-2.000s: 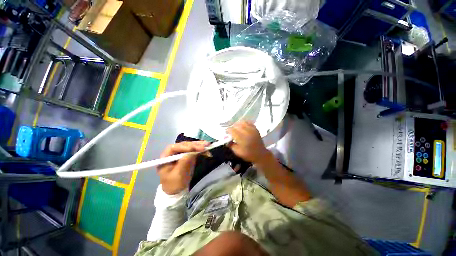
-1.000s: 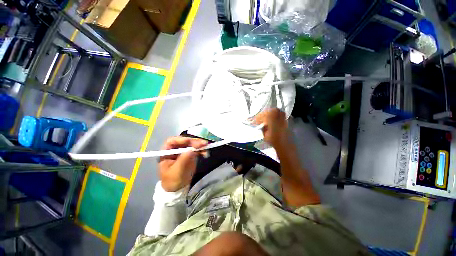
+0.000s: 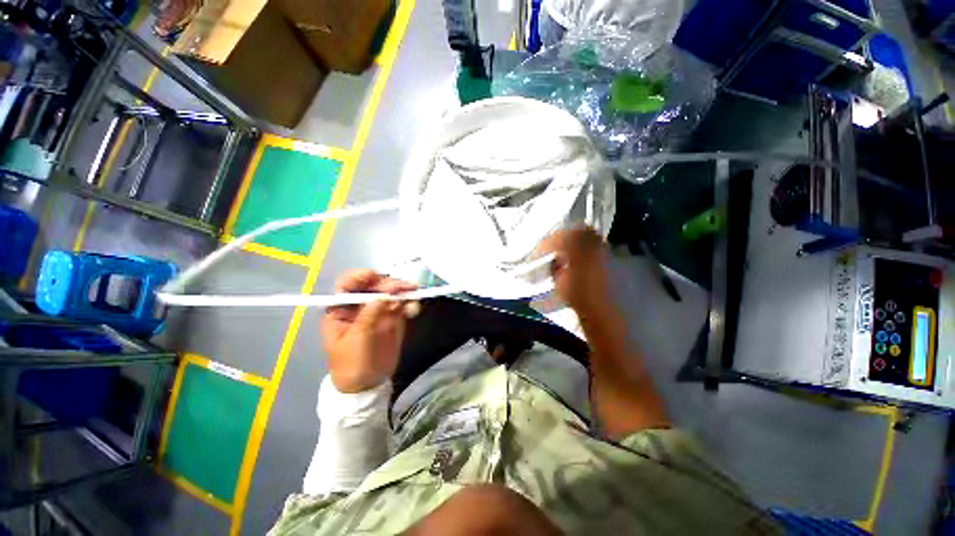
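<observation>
White tubing (image 3: 262, 300) runs in a long open loop out to the left and back to the round coil (image 3: 461, 215) in front of me. My left hand (image 3: 361, 327), with a white covering on its forearm, is closed around the tubing at the coil's lower left. My right hand (image 3: 574, 267) is at the coil's lower right, shut on the same tubing where it crosses the coil's near edge. The fingertips of my right hand are blurred. Another strand runs from the coil's right side towards the machine.
A machine with a keypad box (image 3: 909, 330) stands at right behind a metal bar (image 3: 718, 272). A clear plastic bag (image 3: 628, 99) lies beyond the coil. A green item (image 3: 704, 223) is right of it. A blue stool (image 3: 100, 291), metal rack (image 3: 157, 209) and cardboard boxes (image 3: 246, 52) are at left.
The loop has flattened and its left tip has moved up and slightly right. My right hand has moved right and up from beside my left hand since the first frame.
</observation>
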